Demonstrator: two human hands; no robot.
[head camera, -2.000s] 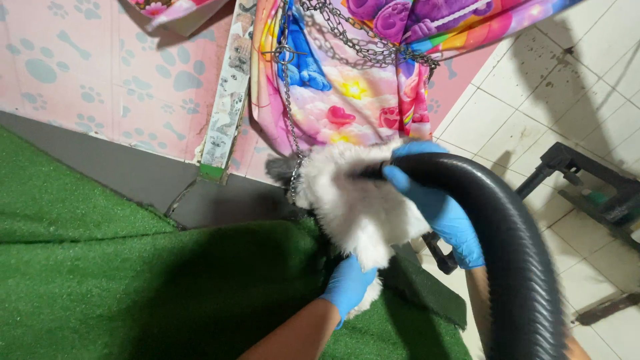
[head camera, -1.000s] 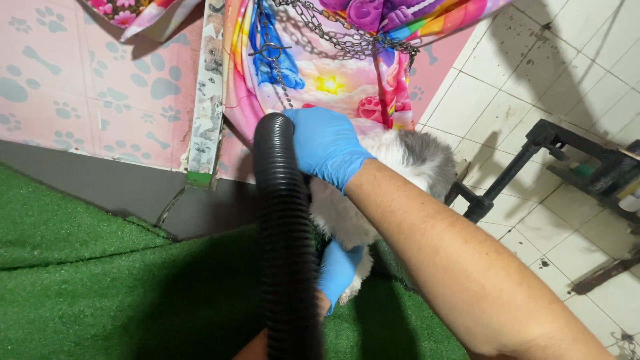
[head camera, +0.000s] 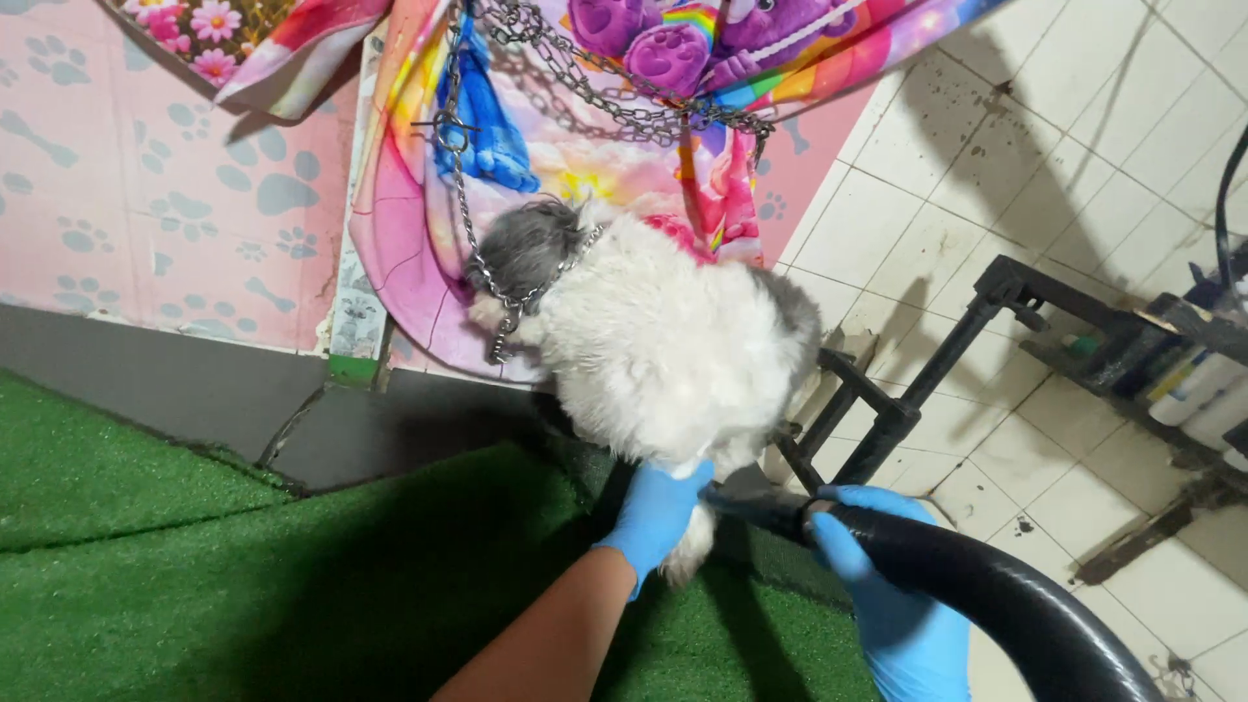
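A small dog with white fur (head camera: 663, 331) and a grey head stands in the middle of the view, a chain collar (head camera: 561, 268) about its neck. My left hand (head camera: 655, 517), in a blue glove, is closed around one of its legs; white fur of the lower leg shows below the fingers. My right hand (head camera: 892, 585), also in a blue glove, grips the end of a black ribbed hose (head camera: 985, 585). The hose's dark nozzle (head camera: 760, 509) points left at the leg, close beside my left fingers.
From the collar a metal chain (head camera: 460, 185) runs up past a colourful printed cloth (head camera: 409, 292). Green artificial turf (head camera: 146, 604) lies at the lower left. To the right, a black metal frame (head camera: 936, 361) and a rack of bottles (head camera: 1204, 385) stand before white tiles (head camera: 975, 146).
My right hand and the hose have moved from the dog's front to the right, down by its leg. The dog's head and back, partly covered before, now show. My left hand still holds low on the dog.
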